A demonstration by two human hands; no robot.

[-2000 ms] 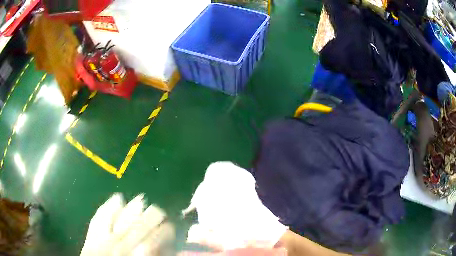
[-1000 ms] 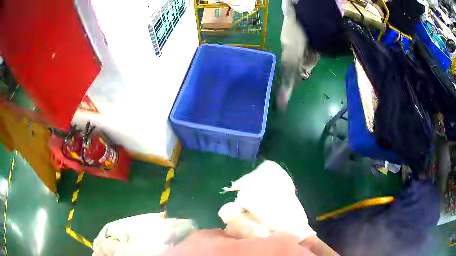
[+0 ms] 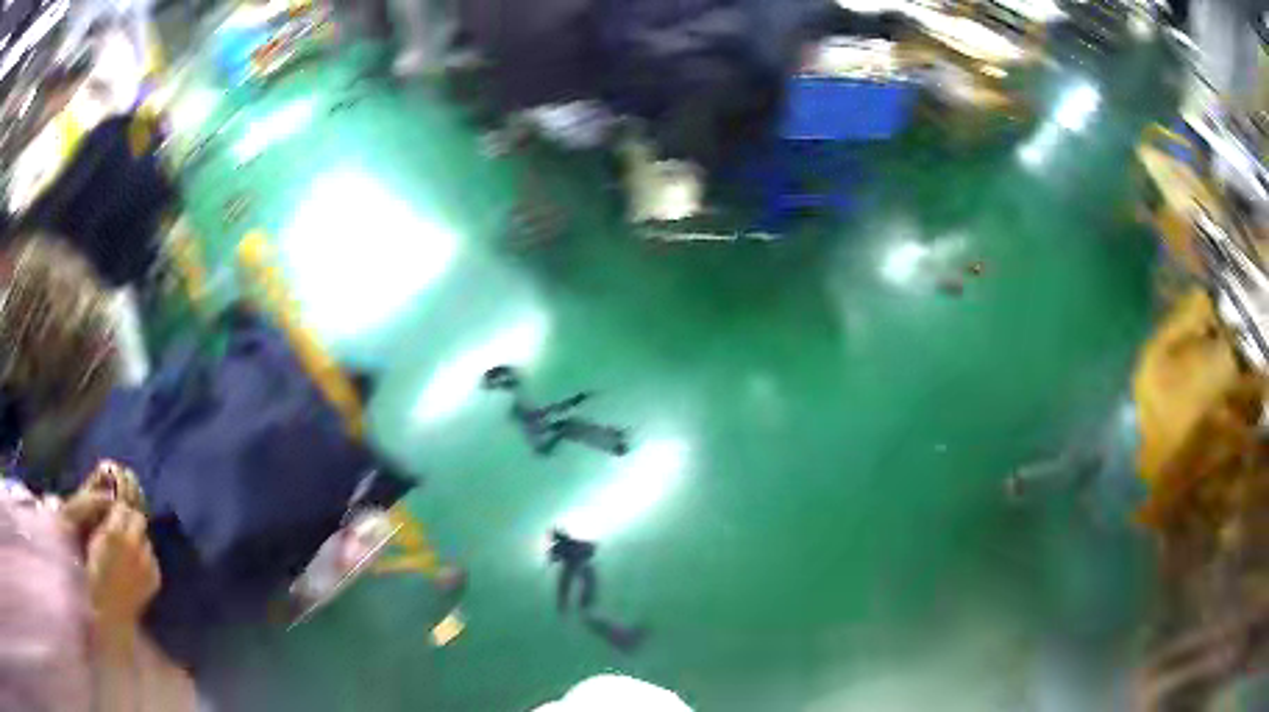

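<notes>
The picture is strongly blurred. A bright white piece [image 3: 612, 696], probably the white cloth, shows as a small rounded shape cut off by the bottom edge. No hand of mine can be made out on it, and what holds it is hidden below the picture. A bare hand and forearm beside pink cloth show at the lower left edge. They appear to belong to another person.
Green floor [image 3: 821, 473] has dark scraps [image 3: 571, 424] on it. Navy garments [image 3: 244, 431] lie by a yellow bar [image 3: 299, 334] at left. A blue crate-like object [image 3: 846, 109] and dark heaps are at the back, and yellow-brown cloth [image 3: 1190, 390] is at right.
The view has swung away from the blue crate and fire extinguishers. The white cloth has dropped almost out of the bottom edge, and the navy garments now show at left.
</notes>
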